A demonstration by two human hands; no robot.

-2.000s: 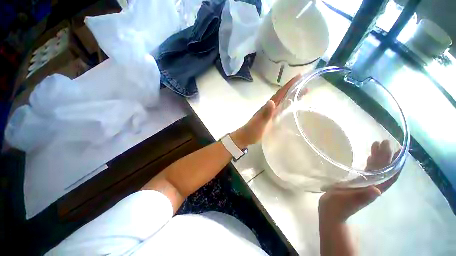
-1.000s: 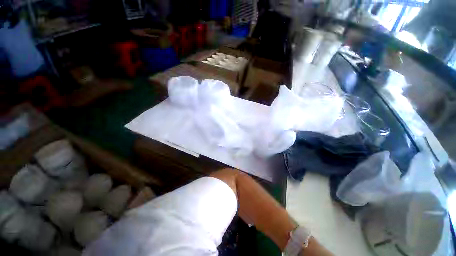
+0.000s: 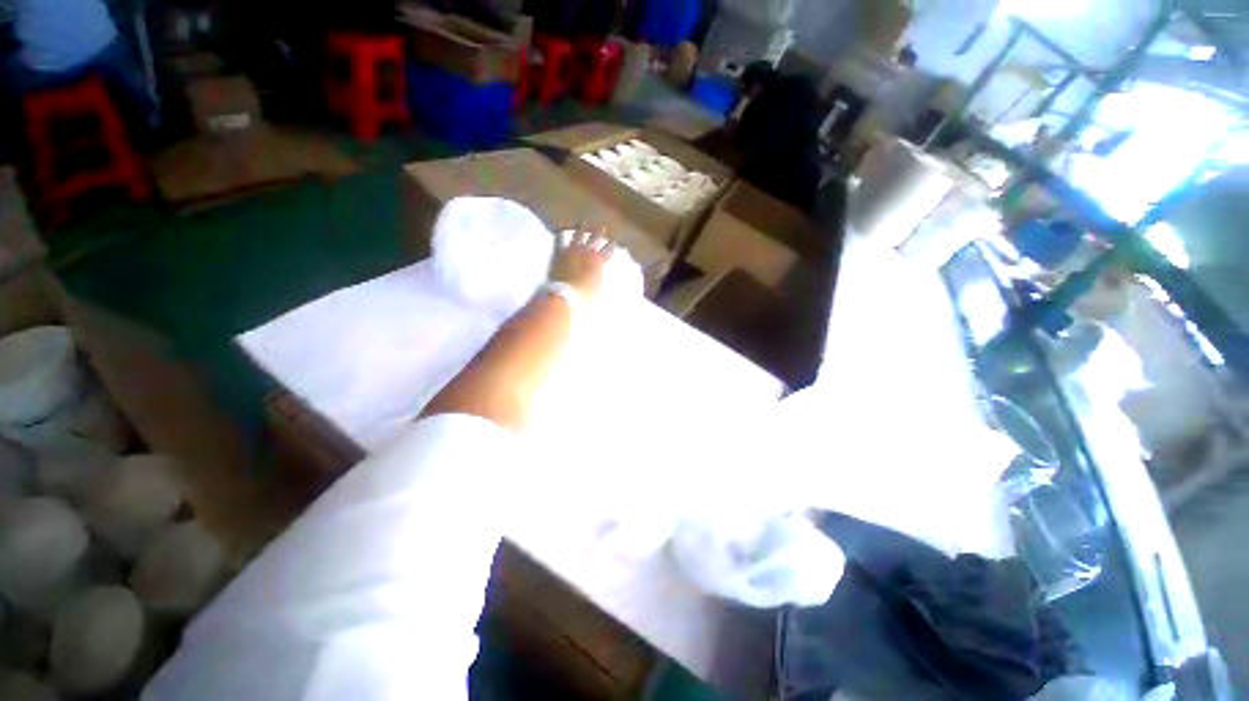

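Note:
My left hand point(image 3: 586, 263) reaches across a glaring white sheet point(image 3: 349, 342) to its far edge. Its fingers lie over a puffy white wrapped piece point(image 3: 625, 278) and appear to grip it; glare blurs the contact. Another rounded wrapped piece point(image 3: 493, 252) stands just left of it. A crumpled white wrapped bundle point(image 3: 762, 559) lies at the near right of the sheet, beside dark blue cloth point(image 3: 918, 603). My right hand is out of the picture.
A carton with rows of white pieces point(image 3: 651, 175) stands beyond the sheet. Off-white bowls point(image 3: 99, 637) fill a carton at lower left. Clear vessels point(image 3: 1062, 534) lie along the bench at right. Red stools point(image 3: 367, 85) stand on the green floor.
My view has turned left from the bench. The clear vessel I held two seconds ago is out of my hands. My left hand has come onto the far wrapped piece.

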